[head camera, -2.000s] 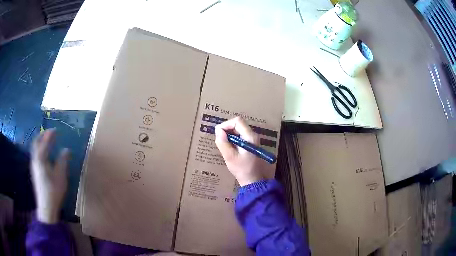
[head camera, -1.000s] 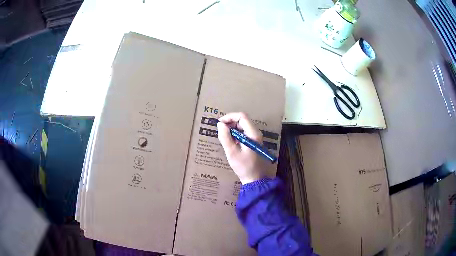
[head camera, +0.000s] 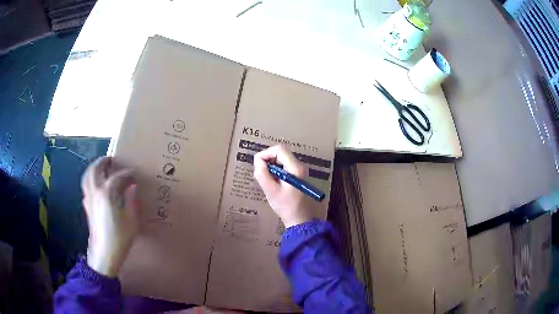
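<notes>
A stack of brown flat cartons (head camera: 184, 86) lies in front of me, partly on the white table. The top one shows "K16", two dark bars and small text on its right panel, and a column of round icons on its left. My right hand (head camera: 285, 184) holds a dark blue marker pen (head camera: 297, 183) over the text below the bars. Whether the tip touches is hidden by my fingers. My left hand (head camera: 111, 205) is blurred, at the left edge of the top carton, with fingers curled; I cannot tell if it grips the carton.
On the white tabletop (head camera: 178, 21) at the right lie black-handled scissors (head camera: 409, 120), a white roll (head camera: 429, 72) and a pale jar (head camera: 404, 32) with a green-yellow top. Another carton stack (head camera: 407, 245) is at the right. Green floor (head camera: 24, 110) with yellow-black tape shows at the left.
My left hand, out of view a second ago, is back at the carton's left edge. My right hand still holds the pen near the text, and the whole view has shifted slightly.
</notes>
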